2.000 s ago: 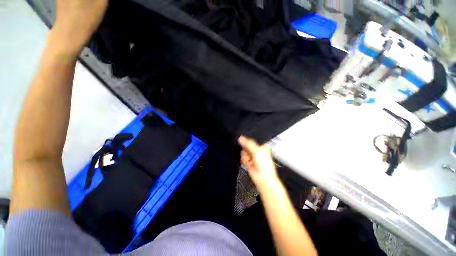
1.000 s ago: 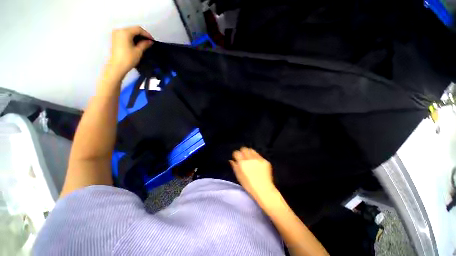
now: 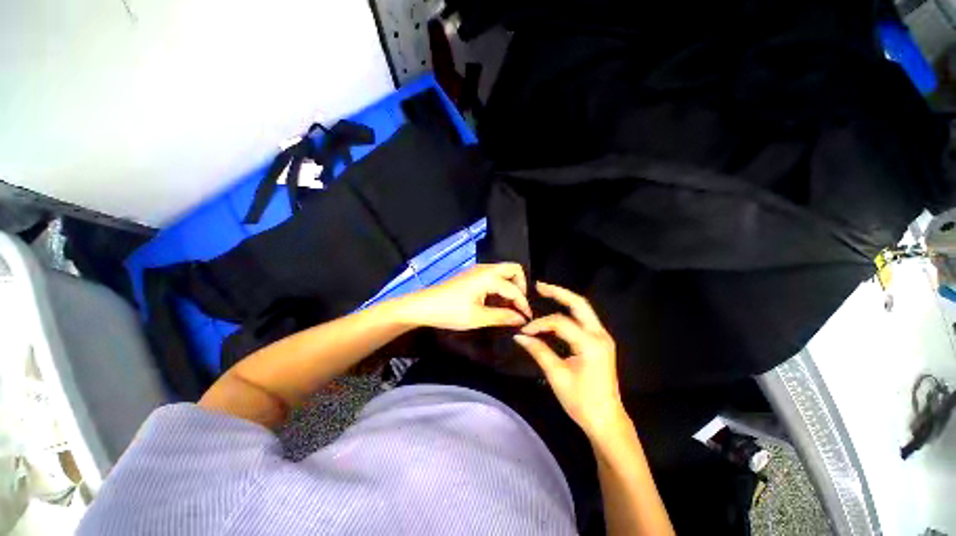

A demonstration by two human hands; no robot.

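Note:
A large black garment [image 3: 671, 220] spreads from the middle of the view to the machine's needle area [image 3: 889, 258] at the right, where its folds converge. My left hand [image 3: 487, 296] and my right hand [image 3: 571, 351] meet near the middle, fingertips almost touching. Both pinch the garment's edge between thumb and fingers. The part pinched is small and dark, so the exact layers cannot be told.
A blue crate [image 3: 225, 251] with black pieces [image 3: 335, 225] and a white tag [image 3: 305, 174] stands at the left. The white table edge [image 3: 818, 429] curves at the lower right, bearing a dark looped object [image 3: 928, 416]. A pale bin [image 3: 94, 356] stands far left.
My left hand has come down from the upper left, bringing the garment's edge to my right hand. My right hand, earlier lying on the cloth, now pinches the edge. More of the blue crate shows.

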